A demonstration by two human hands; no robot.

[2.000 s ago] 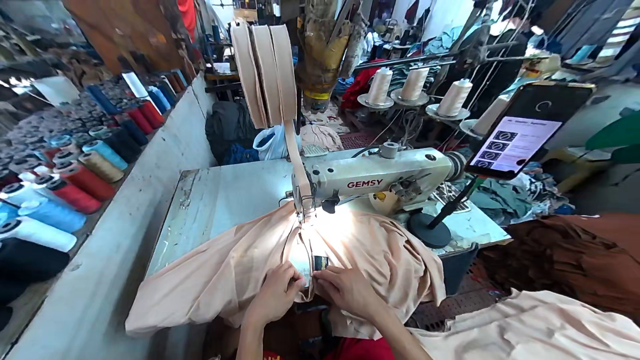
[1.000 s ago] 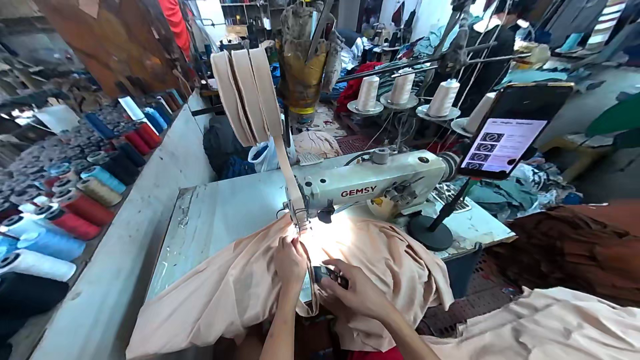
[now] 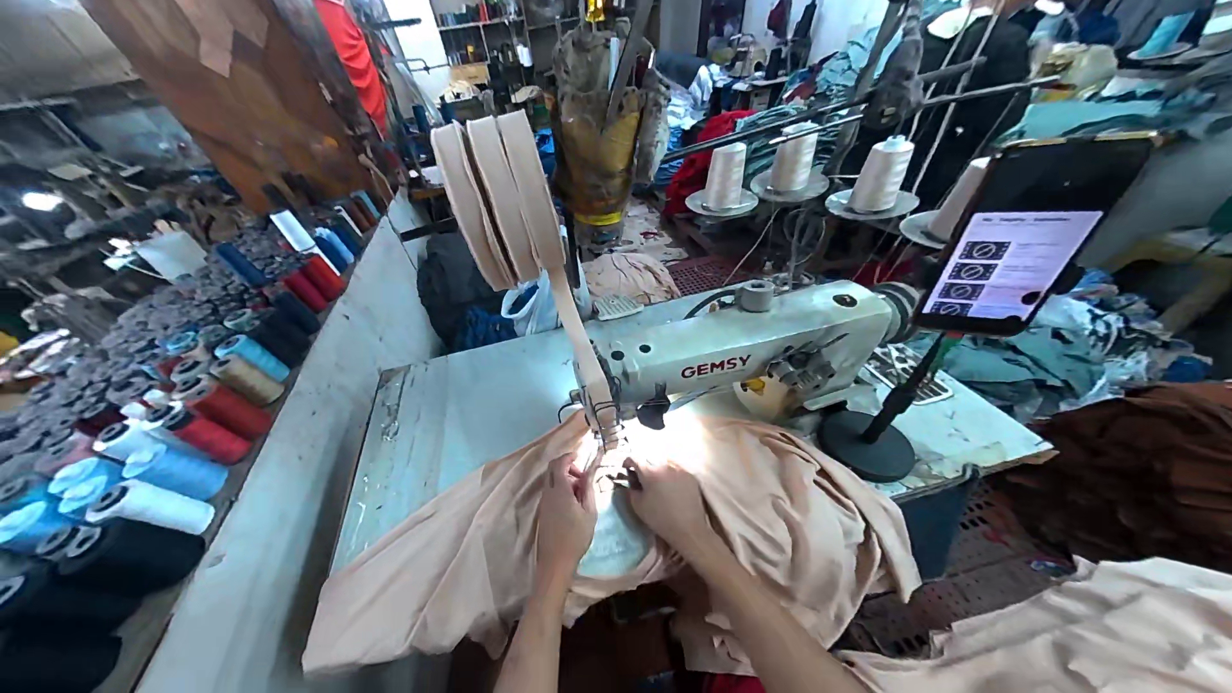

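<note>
A Gemsy industrial sewing machine [image 3: 741, 351] stands on a pale worktable, its lamp glaring on the needle area. Beige fabric [image 3: 462, 558] spreads over the table's front on both sides of the needle. From several rolls of beige fabric tape [image 3: 500, 197] above, a strip runs down to the presser foot. My left hand [image 3: 566, 510] pinches the fabric just in front of the foot. Close to its right, my right hand [image 3: 666, 496] has curled fingers around a small dark object [image 3: 626, 475], probably thread snips; glare hides its detail.
Thread spools [image 3: 217, 419] crowd a shelf left of a low partition. A phone [image 3: 1030, 236] on a round-based stand rises at the right. White thread cones [image 3: 881, 173] stand behind the machine. Brown cloth [image 3: 1136, 472] and more beige fabric [image 3: 1088, 635] lie at the right. A person stands in the back.
Both hands have come closer to the presser foot. The right hand, lower and apart from the needle one second ago, is now beside it with the dark object.
</note>
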